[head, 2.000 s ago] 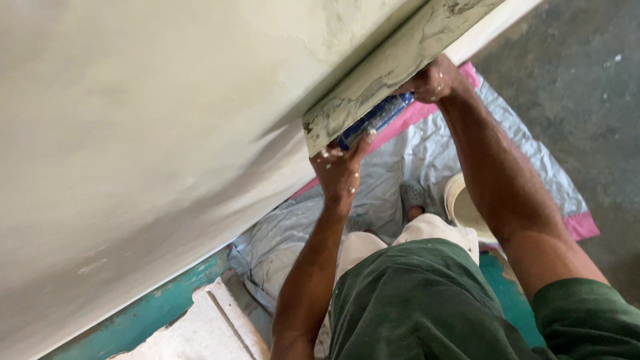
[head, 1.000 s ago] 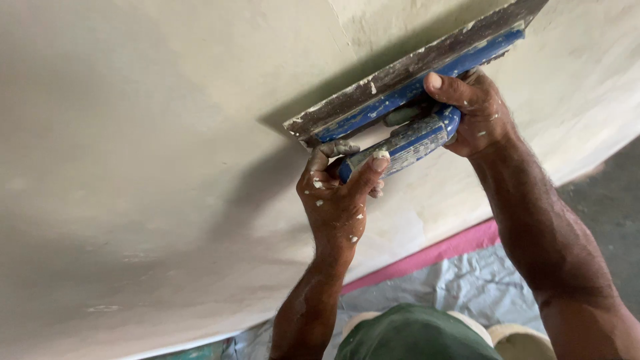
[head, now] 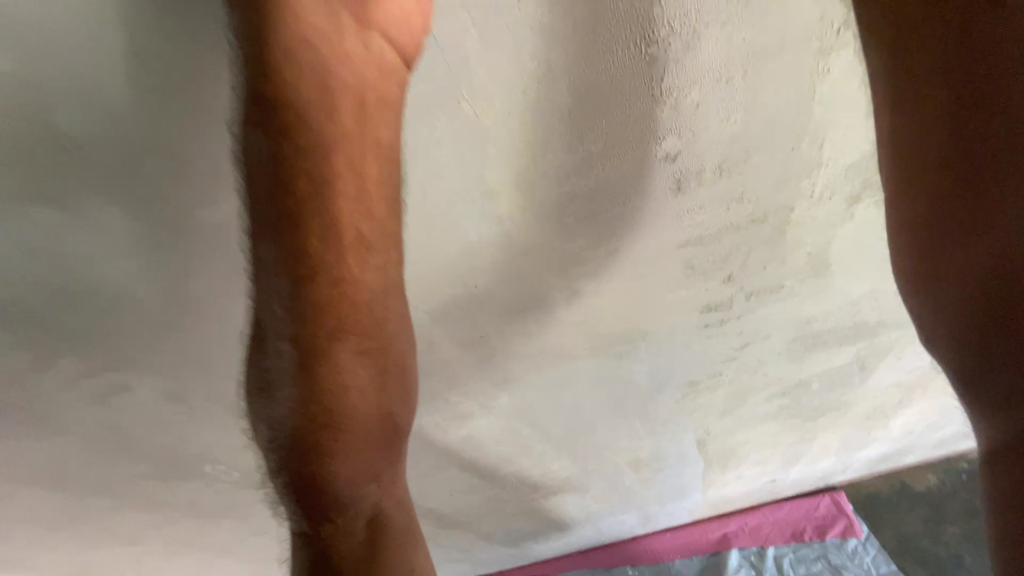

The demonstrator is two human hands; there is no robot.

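Both of my forearms reach up across a plastered wall [head: 560, 320]. Only the heel of my left hand [head: 388, 28] shows, at the top edge left of centre; its fingers and anything in them are out of frame. My right hand is beyond the top edge, with only the dark forearm visible along the right side. The wall's pale skim coat looks smooth in the middle. Rougher, ridged patches and streaks lie toward the right, and soft shadows fall between the arms. The wide blue-backed blade is out of view.
Along the wall's foot, at the bottom right, runs a pink strip [head: 712, 532] bordering a silvery plastic sheet [head: 800, 560]. Dark floor [head: 920, 508] shows beside it, near my right forearm.
Both arms have moved up along the wall, carrying the hands almost wholly out of frame. The blade held in both hands a second ago has left the view, which now shows more wall.
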